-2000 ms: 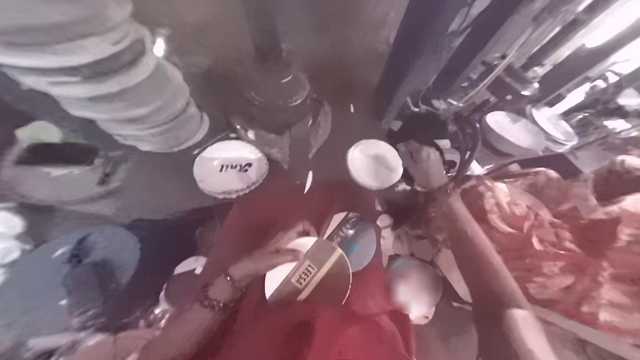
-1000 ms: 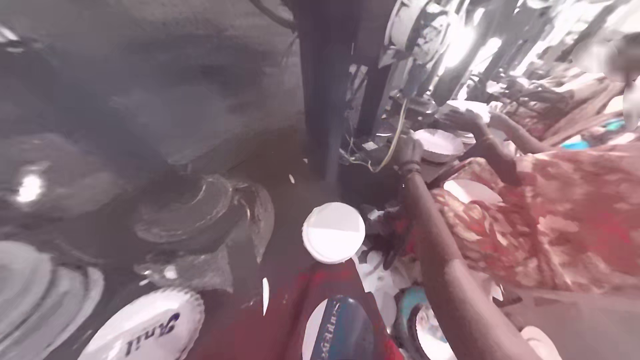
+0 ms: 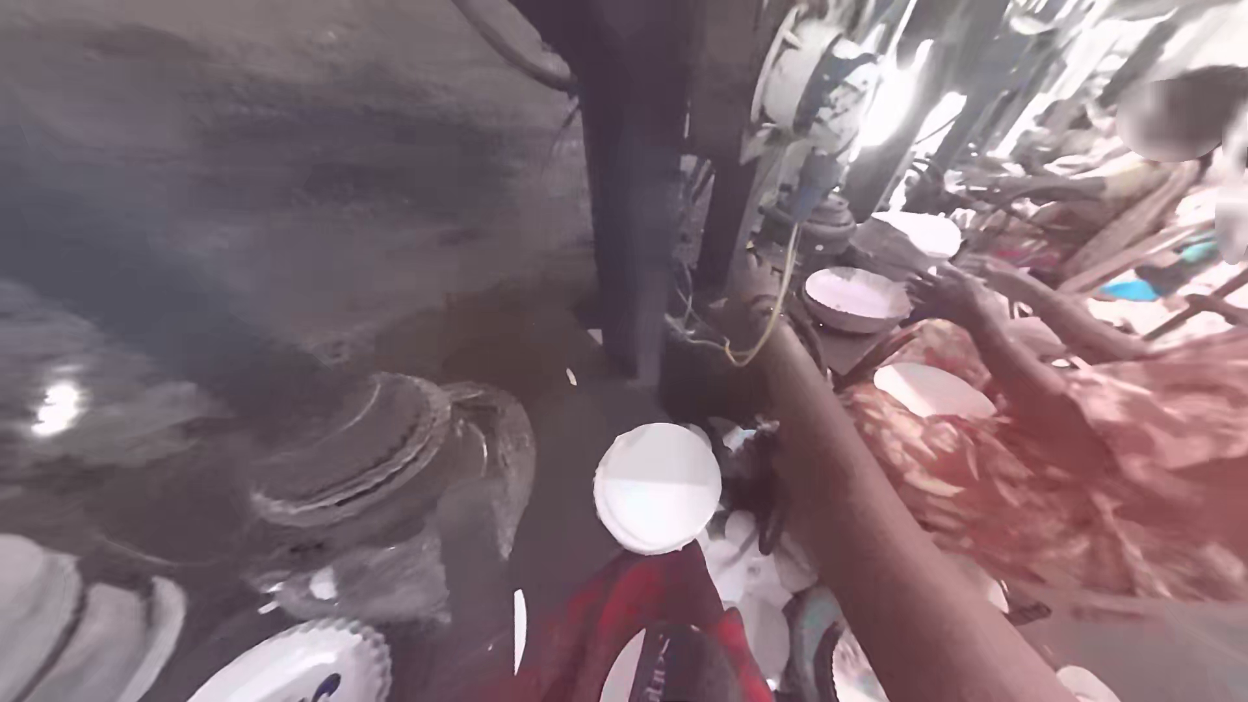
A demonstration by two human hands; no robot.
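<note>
My right arm reaches up from the lower right, and my right hand (image 3: 753, 283) is beside a dark metal machine column (image 3: 639, 214), partly behind a yellowish wire (image 3: 780, 302); what its fingers touch cannot be made out. My left hand is out of view. A stack of white round discs (image 3: 658, 487) lies left of my right forearm, just above the red cloth (image 3: 624, 604) of my lap. On the cloth, at the bottom edge, is a printed round disc (image 3: 673, 673). A white scalloped paper plate (image 3: 302, 668) with blue print shows at the lower left.
A clear plastic bag of plates (image 3: 370, 458) is left of the white discs, and stacked pale plates (image 3: 58, 624) are at the far left. At right, another person's hand (image 3: 941, 292) is near a white bowl (image 3: 858, 297). Discs (image 3: 751, 575) lie scattered by my forearm.
The view has swung strongly. My left hand, earlier at a printed disc on my lap, has left the view. The other person's hands and bowls at right have come into sight.
</note>
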